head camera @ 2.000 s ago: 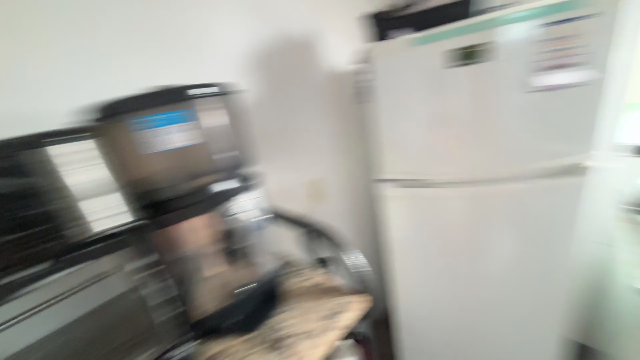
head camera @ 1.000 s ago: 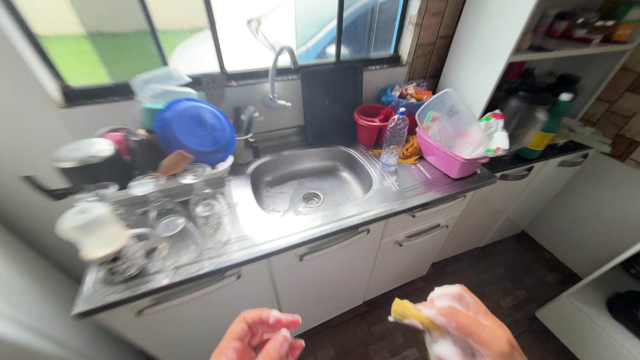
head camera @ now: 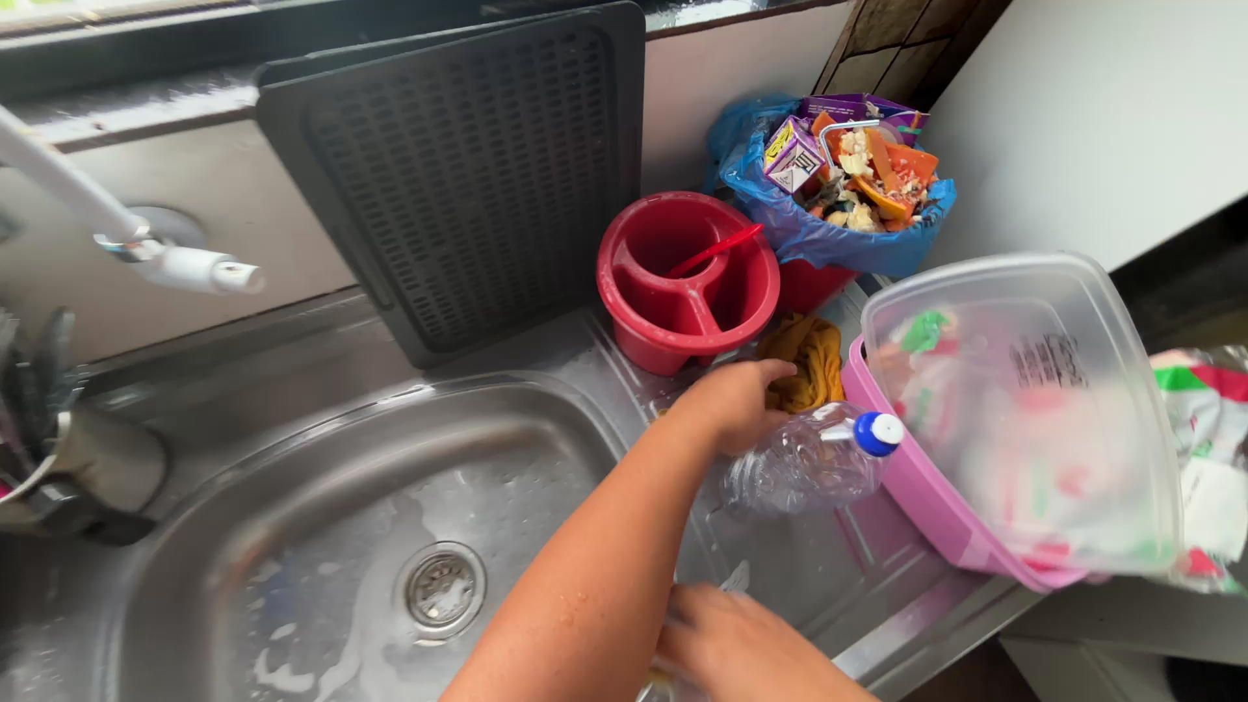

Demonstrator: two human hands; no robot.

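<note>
My left hand [head camera: 746,400] reaches over the drainboard to the crumpled mustard-yellow cloth [head camera: 807,361], its fingertips partly hidden behind a clear plastic bottle [head camera: 804,468] with a blue and white cap. Whether it grips the cloth or bottle is unclear. Lower down, my blurred right hand [head camera: 717,629] is beside and partly behind my left forearm. Its fingers are mostly hidden; a small yellowish thing and something clear show near them at the bottom edge. Left of my arms is the stainless steel sink [head camera: 526,429], with wet, foamy patches around its drain [head camera: 444,590].
A red divided plastic caddy [head camera: 682,283] stands behind my left hand. Behind it, a blue bag [head camera: 819,234] holds food scraps and cartons. A pink tub [head camera: 912,487] with a clear lid [head camera: 1033,419] sits right. A dark perforated rack [head camera: 478,175] leans on the wall; a faucet [head camera: 185,258] juts in left.
The view has moved from the refrigerator to the sink, now close up. One second ago both hands were in front of the cabinets, the right with a yellow sponge; now they are at the drainboard.
</note>
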